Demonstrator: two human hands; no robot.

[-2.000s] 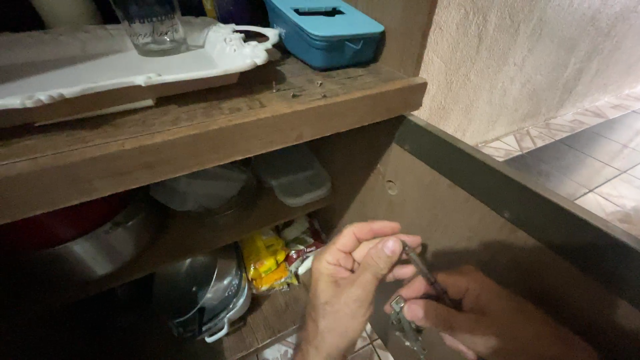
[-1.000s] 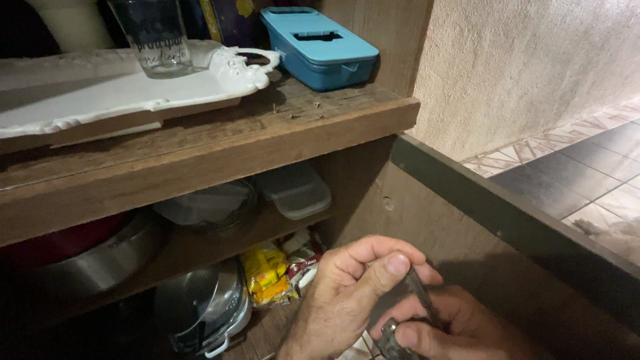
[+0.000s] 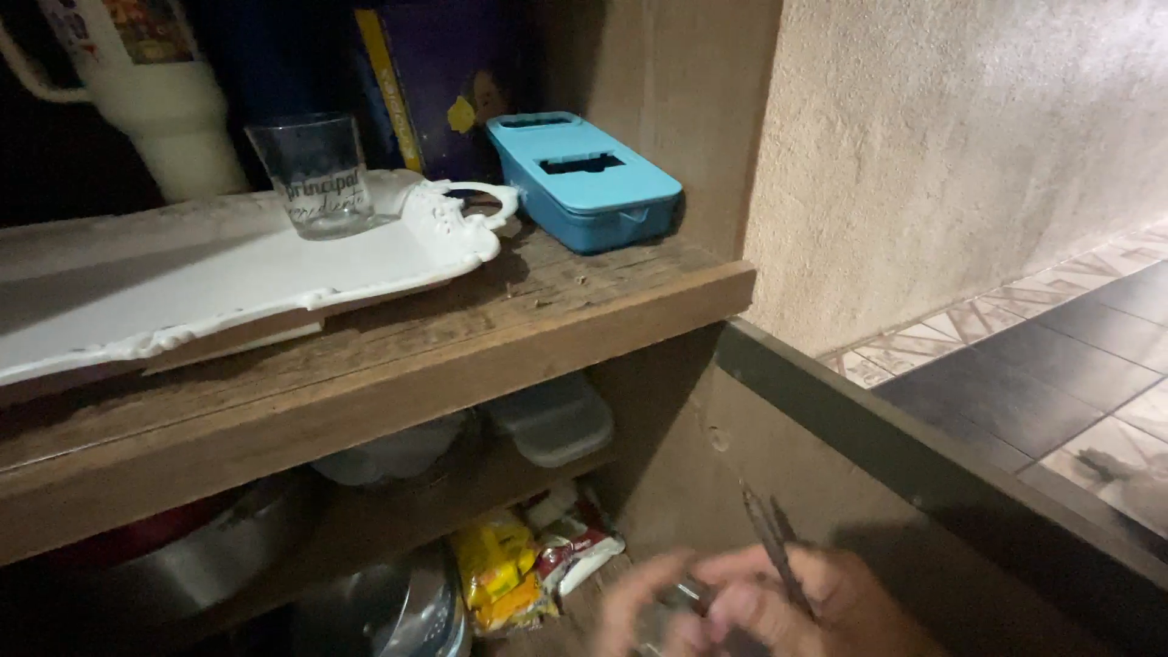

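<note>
Both hands are low in the head view, in front of the open cabinet door. My right hand (image 3: 812, 602) holds a thin dark rod with a pointed tip (image 3: 774, 547), which tilts up and to the left. A small metal piece (image 3: 689, 593), perhaps a hinge, lies between the fingers of both hands; blur hides its shape. My left hand (image 3: 639, 602) is blurred and its fingers touch or nearly touch this piece; its grip is unclear. The cabinet door (image 3: 821, 484) stands open behind the hands, with a round hole (image 3: 718, 438) in its inner face.
On the upper shelf (image 3: 547, 351) are a white tray (image 3: 228, 274) bearing a drinking glass (image 3: 319, 182), a blue plastic box (image 3: 602, 192) and a cream tumbler (image 3: 182, 119). Below are a plastic container (image 3: 557, 424), food packets (image 3: 497, 566) and metal pots (image 3: 210, 557).
The rod's pointed tip, earlier at my left hand's fingertips, now stands free of them. My left hand has moved down to the small metal piece.
</note>
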